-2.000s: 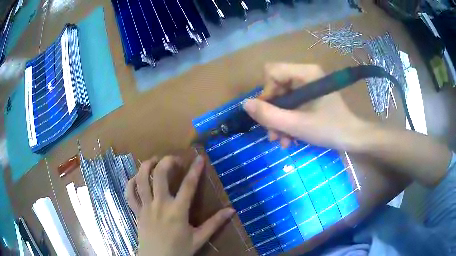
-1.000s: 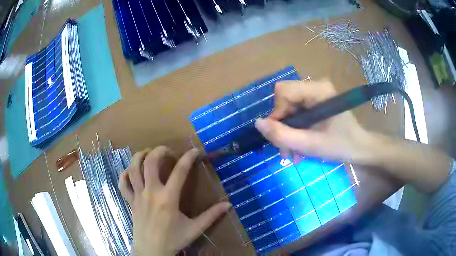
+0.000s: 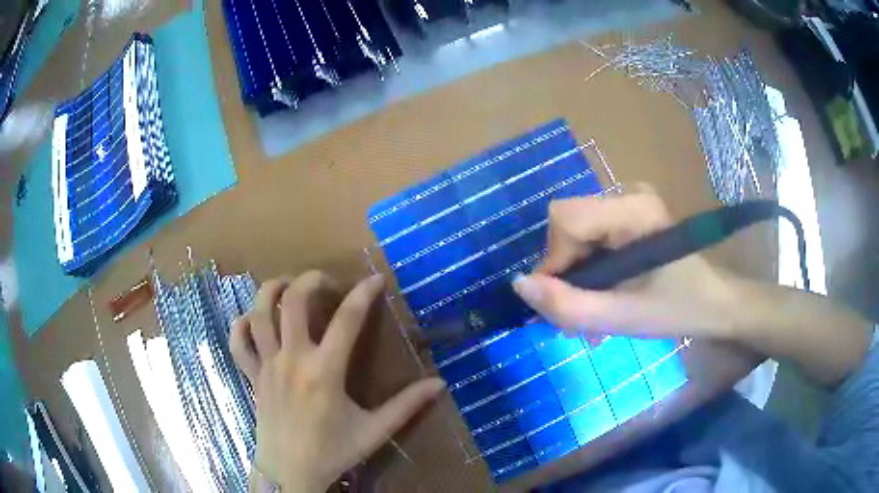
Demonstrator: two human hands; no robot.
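Observation:
A blue small panel [image 3: 482,217] with thin silver lines lies tilted on the brown tabletop in front of me. My right hand [image 3: 617,265] holds the soldering iron [image 3: 636,258] like a pen over the panel, its tip blurred at the panel's left edge. A thin bus ribbon [image 3: 393,303] lies along that left edge. My left hand [image 3: 313,380] rests beside it, fingers apart, index fingertip and thumb tip at or near the ribbon; whether they press on it is hard to tell. Another thin ribbon [image 3: 604,164] shows at the panel's upper right edge.
Long tinned ribbons [image 3: 202,356] and white strips [image 3: 101,424] lie near left, with an orange-brown piece [image 3: 130,300]. A finished panel stack [image 3: 106,164] lies on a teal mat [image 3: 207,116]. Dark cell strings [image 3: 308,43] lie at the back. Short ribbons [image 3: 732,125] lie far right beside white paper [image 3: 800,193].
My right hand and the iron have moved down along the panel's left edge, towards me. More of the panel's upper part shows. My left hand has shifted slightly left and stays beside the edge.

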